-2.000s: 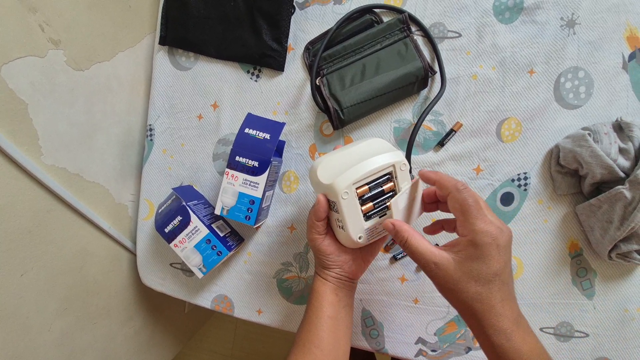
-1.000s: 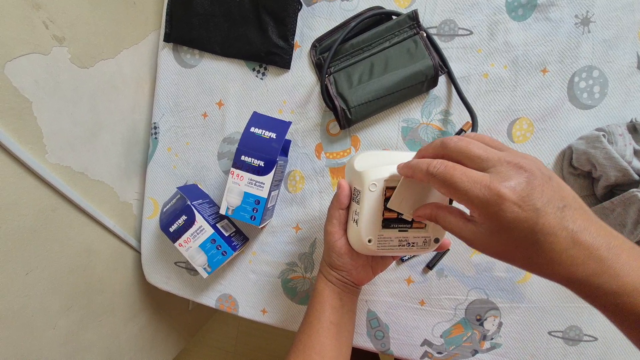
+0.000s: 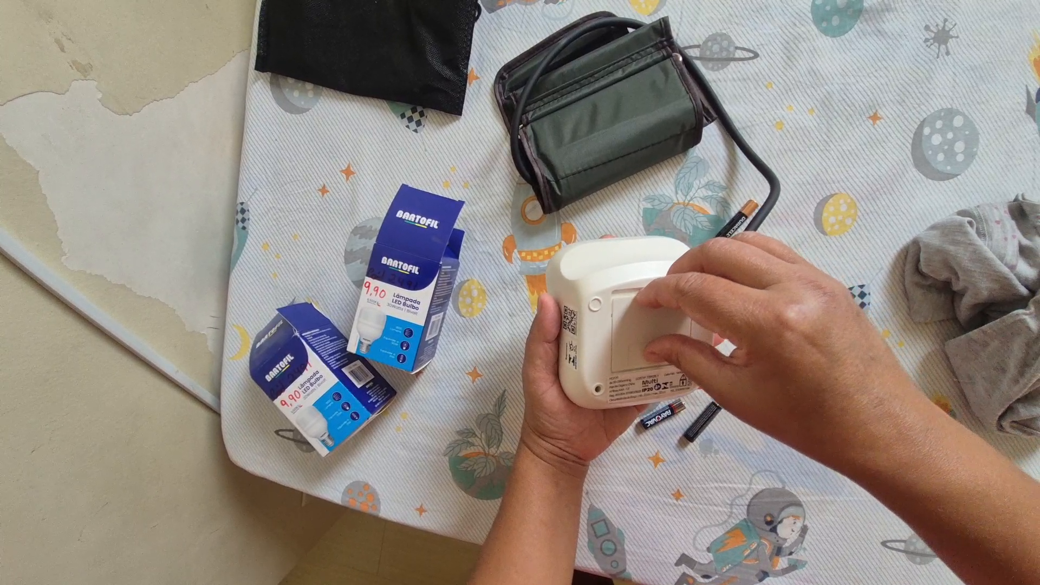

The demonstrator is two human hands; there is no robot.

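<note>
My left hand [image 3: 561, 398] holds a white blood pressure monitor [image 3: 573, 268] from its left side and below, its underside facing up. The battery cover [image 3: 630, 333] lies over the battery compartment, and no batteries show inside. Thumb and fingertips of my right hand [image 3: 756, 317] touch the cover; whether they grip it cannot be told. Part of the cover is hidden by those fingers. Loose batteries lie beyond the right hand [image 3: 739, 218] and below the monitor, one a small battery [image 3: 662, 414], another a dark battery [image 3: 700, 422].
A folded dark green arm cuff [image 3: 613, 122] with a black tube [image 3: 743, 146] lies behind the monitor. Two light bulb boxes [image 3: 410, 284] [image 3: 321, 382] stand at the left, a black pouch [image 3: 370, 49] at the back left. Grey cloth [image 3: 983, 317] lies at the right on the patterned tablecloth [image 3: 812, 162].
Two seconds ago the batteries showed in the open compartment, with the cover in my right hand. The cover now lies over the compartment, and the batteries are out of sight.
</note>
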